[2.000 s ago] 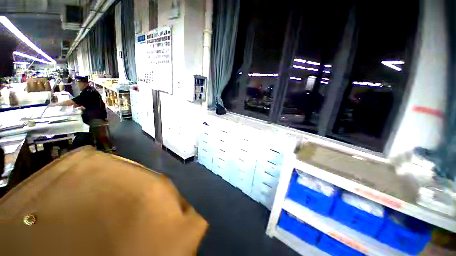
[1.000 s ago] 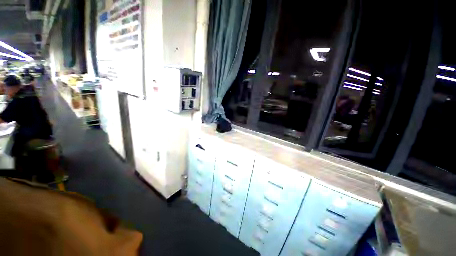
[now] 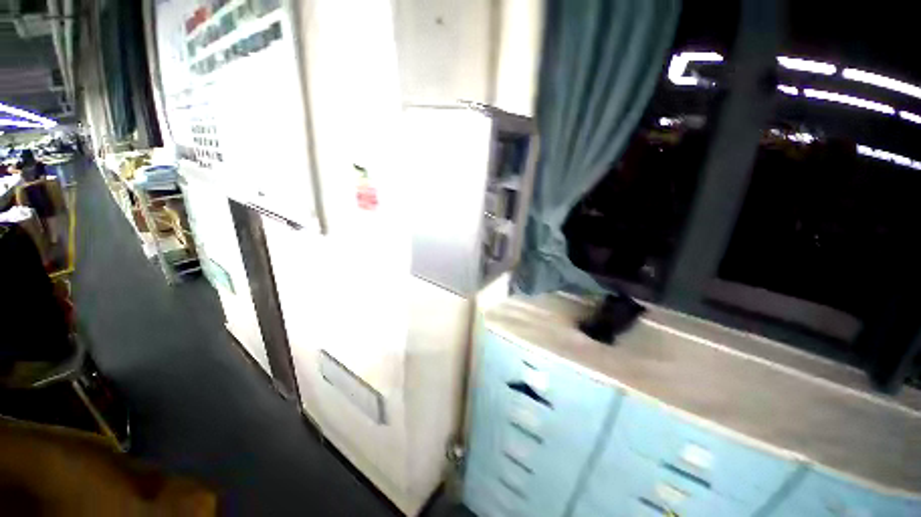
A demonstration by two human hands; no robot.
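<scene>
A brown bag (image 3: 91, 480) fills the bottom left corner, blurred and cut off by the frame's edge. Only its upper part shows, close to the camera. Neither of my hands is in the picture, so what holds the bag cannot be seen.
A grey aisle floor (image 3: 151, 343) runs ahead on the left. A dark seated figure or chair (image 3: 30, 313) is at the left edge. White cabinets (image 3: 364, 353), light blue drawer cabinets (image 3: 545, 414) and a dark window line the right. A shelf rack (image 3: 162, 222) stands farther along.
The view has moved forward along the aisle, and the cabinets and wall box look nearer. The brown bag shows less, lower in the left corner. The white shelf with blue bins has left the view.
</scene>
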